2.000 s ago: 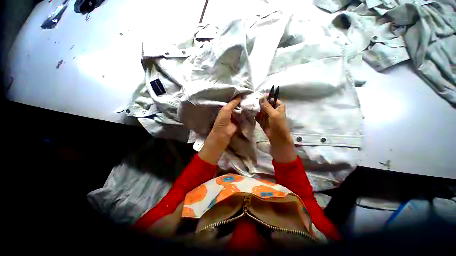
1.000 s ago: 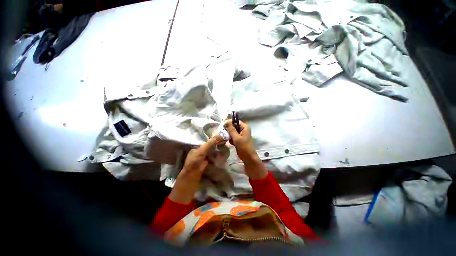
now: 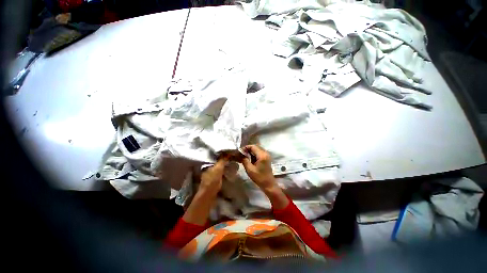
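An off-white jacket point(image 3: 291, 141) lies spread on the white table before me, its dark neck label point(image 3: 130, 143) at the left and dark buttons on a band at the lower right. My left hand point(image 3: 212, 177) grips a bunched fold of the cloth near the middle. My right hand point(image 3: 258, 166) is just right of it, fingers closed at the same fold, with dark thread snips point(image 3: 252, 157) inside the hand. Only a small part of the snips shows. The fingertips of both hands are partly hidden in the cloth.
A heap of pale garments point(image 3: 368, 53) lies at the table's far right. Dark cloth point(image 3: 61, 33) and a clear plastic wrapper point(image 3: 22, 66) are at the far left. The white tabletop point(image 3: 422, 138) has a curved right edge. More pale cloth point(image 3: 454, 205) is below its edge.
The snips, upright above my right hand before, now lie lower inside it. Both hands have shifted down a little over the fold. The view has swung, moving the jacket left in the picture.
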